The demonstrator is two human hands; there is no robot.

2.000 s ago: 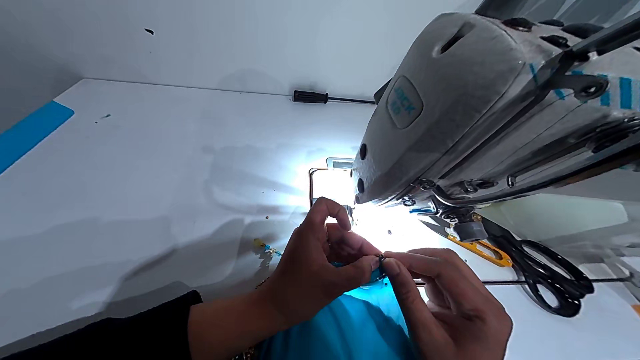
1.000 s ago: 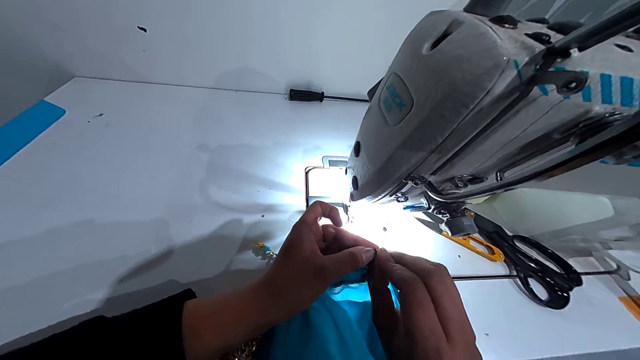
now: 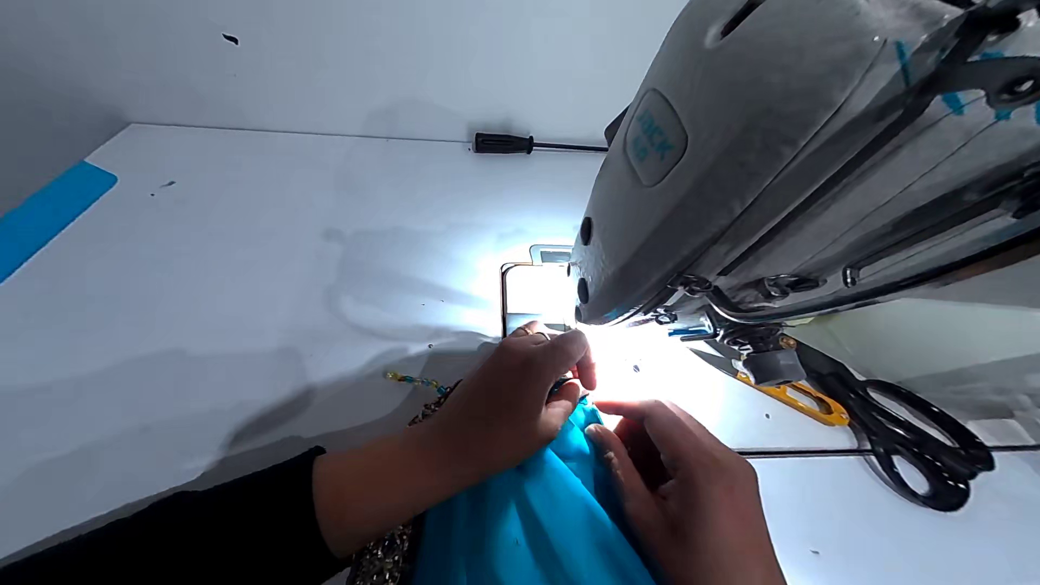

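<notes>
Turquoise fabric (image 3: 520, 520) hangs down from between my hands, just below the lit needle area of a grey industrial sewing machine (image 3: 731, 162). My left hand (image 3: 520, 390) pinches the fabric's upper end near the needle area. On the right edge of the same cloth, my right hand (image 3: 682, 479) has thumb and index finger closed at the top. Dark sequined trim (image 3: 390, 556) shows under my left forearm, and a beaded string (image 3: 414, 379) sticks out to the left of it. The needle and presser foot are hidden by glare and fingers.
Black-handled scissors (image 3: 926, 439) and a small yellow-handled thread snipper (image 3: 800, 402) lie right of the machine head. A black screwdriver (image 3: 504, 144) rests along the back wall. A blue strip (image 3: 57, 211) lines the table's left edge. A metal plate frame (image 3: 504, 301) sits beside the needle area.
My hands have moved apart slightly at the fingertips, and the left fingers have come up nearer the needle area. More of the turquoise fabric's upper end now shows between them.
</notes>
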